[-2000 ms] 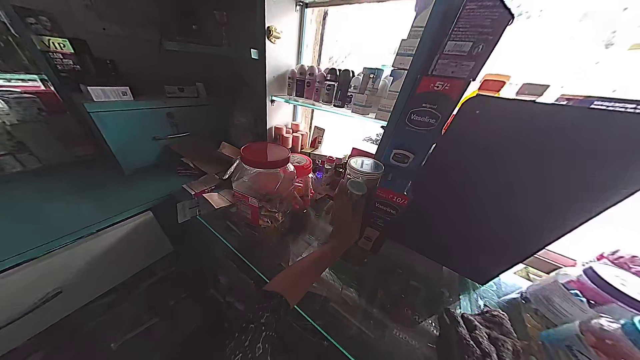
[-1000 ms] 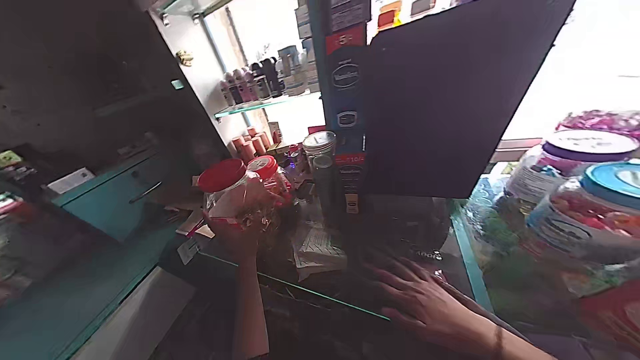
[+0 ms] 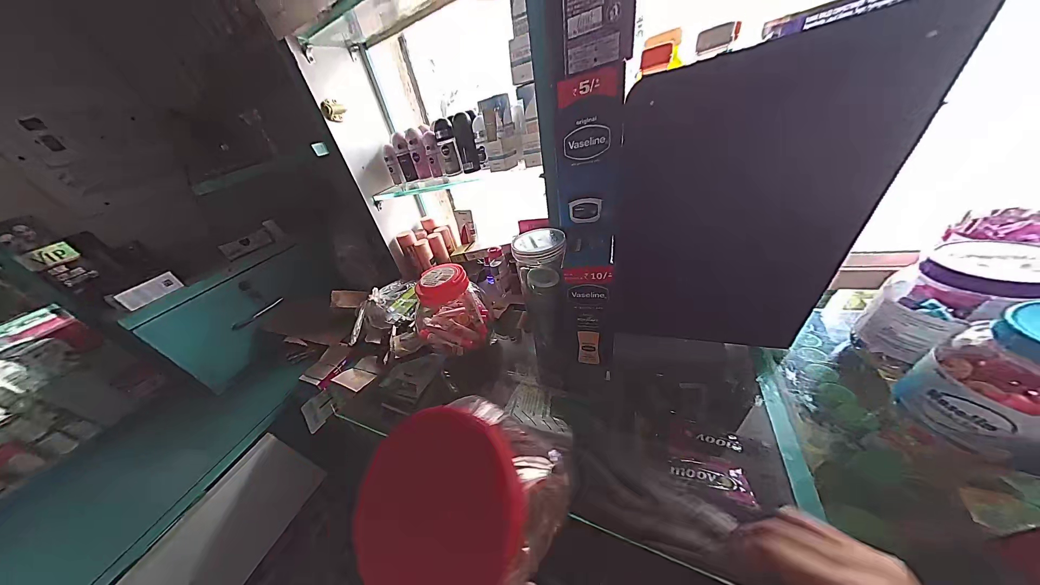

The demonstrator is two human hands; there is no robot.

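Observation:
A clear plastic jar with a red lid (image 3: 443,497) is close to the camera at the bottom centre, tilted with its lid toward me. My left hand is hidden behind or below it; only a sliver of skin shows at the bottom edge. My right hand (image 3: 816,546), blurred, is at the lower right over the glass counter, near some small dark sachets (image 3: 711,479); whether its fingers are apart is unclear. Farther back stands a smaller red-lidded jar (image 3: 453,313) of wrapped items, beside a clear cylindrical container (image 3: 539,272) with a pale lid.
A tall Vaseline display strip (image 3: 587,195) and a large dark panel (image 3: 739,195) rise behind the counter. Jars of sweets (image 3: 975,390) stand at the right. Cardboard pieces (image 3: 357,375) lie back left, and a glass shelf (image 3: 455,185) holds bottles.
The large red-lidded jar has come from beside the smaller jar toward the camera. My right hand has moved toward the lower right. The smaller jar now shows fully.

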